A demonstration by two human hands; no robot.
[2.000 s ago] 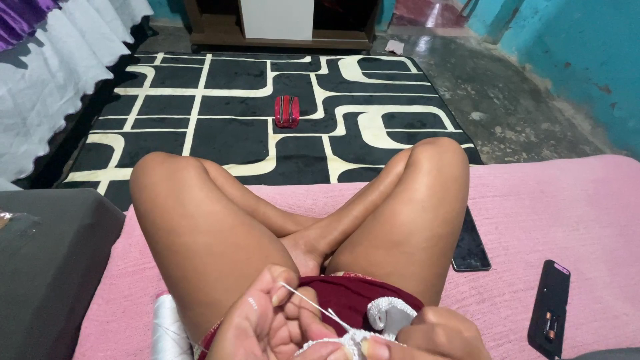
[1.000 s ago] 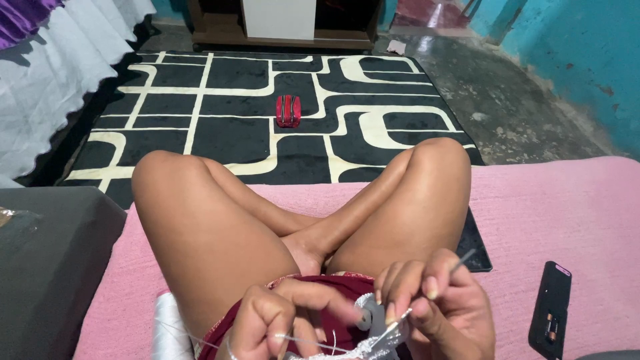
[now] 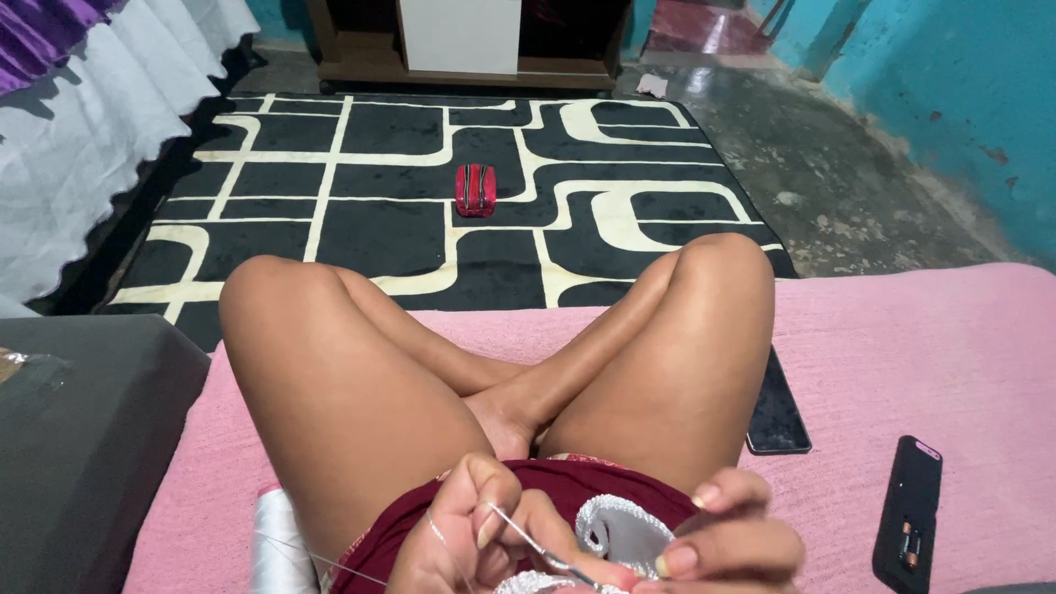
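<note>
White crochet work (image 3: 623, 528) with a textured edge lies low in the lap, partly hidden by the fingers. White thread runs over my left hand (image 3: 487, 528), which pinches it between thumb and forefinger and also touches the work. A thin metal crochet hook (image 3: 582, 575) meets the thread at the work's edge. My right hand (image 3: 726, 536) is at the right side of the work, fingers bent; its grip on the hook is mostly cut off by the frame's bottom. A spool of white thread (image 3: 280, 544) stands beside the left thigh.
On the pink cover (image 3: 907, 355) lie a dark phone or tablet (image 3: 778, 412) and a black case (image 3: 907, 511) with batteries showing. A grey cushion (image 3: 91, 429) is at left. A red zippered pouch (image 3: 476, 190) rests on the patterned rug (image 3: 388, 132), before a wooden cabinet (image 3: 462, 78).
The hook, raised in my right hand a second ago, is now lower, at the work. My left hand has its forefinger bent with thread stretched from it, as it did two seconds ago.
</note>
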